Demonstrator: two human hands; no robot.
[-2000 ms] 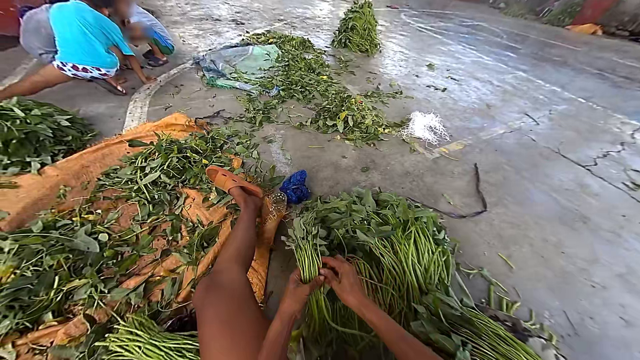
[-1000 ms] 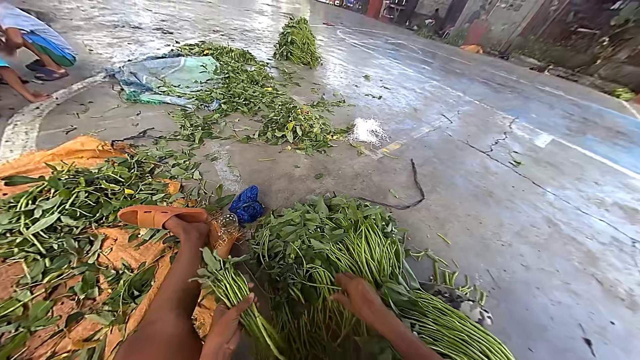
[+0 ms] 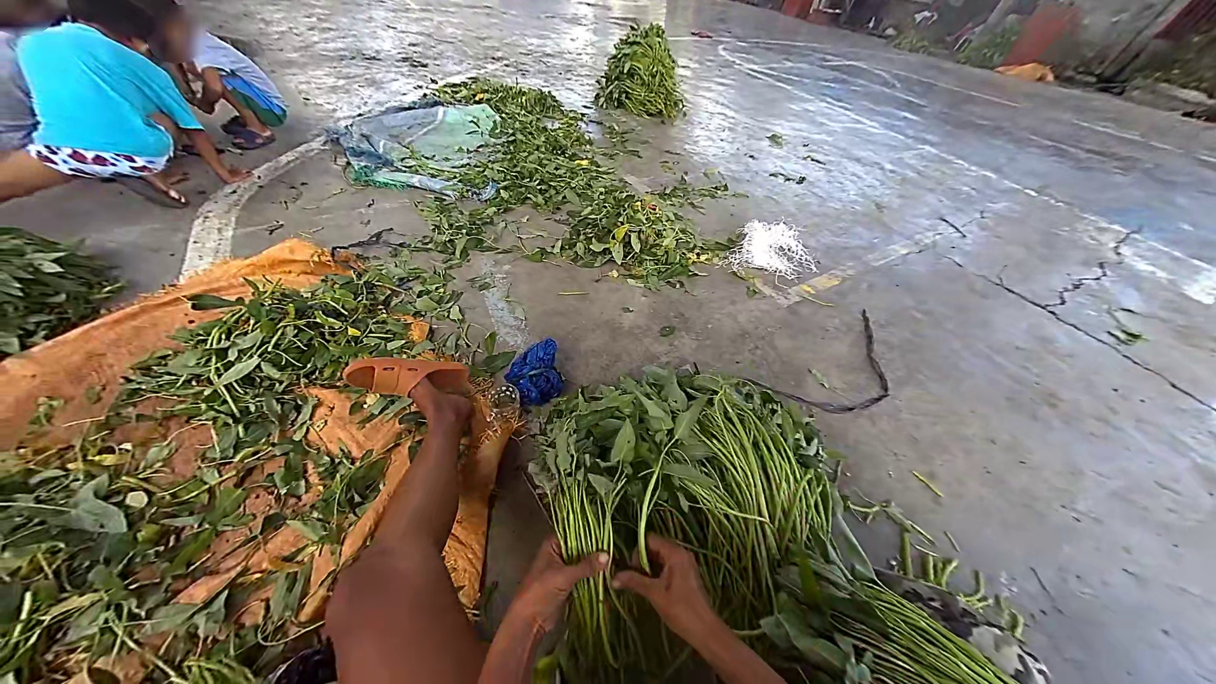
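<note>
My left hand (image 3: 556,584) is closed around a bunch of leafy green stems (image 3: 581,518) at the lower middle. Close on its right, my right hand (image 3: 670,579) pinches a single stem (image 3: 648,494) between thumb and fingers. Under and beside both hands lies a large heap of long-stemmed leafy greens (image 3: 760,456), leaves toward the far side. More stems (image 3: 912,617) lie at its lower right.
Loose greens (image 3: 285,342) cover an orange sheet (image 3: 57,380) beside my leg. A blue plastic bundle (image 3: 535,372), black cord (image 3: 879,366), white strings (image 3: 771,249), a translucent sheet (image 3: 418,138) and an upright green bundle (image 3: 641,71) lie beyond. People (image 3: 95,90) crouch at upper left.
One second ago my hands were apart, the left holding a tilted bunch; now they are close together, the bunch is more upright and my right hand holds a stem. The view has swung left.
</note>
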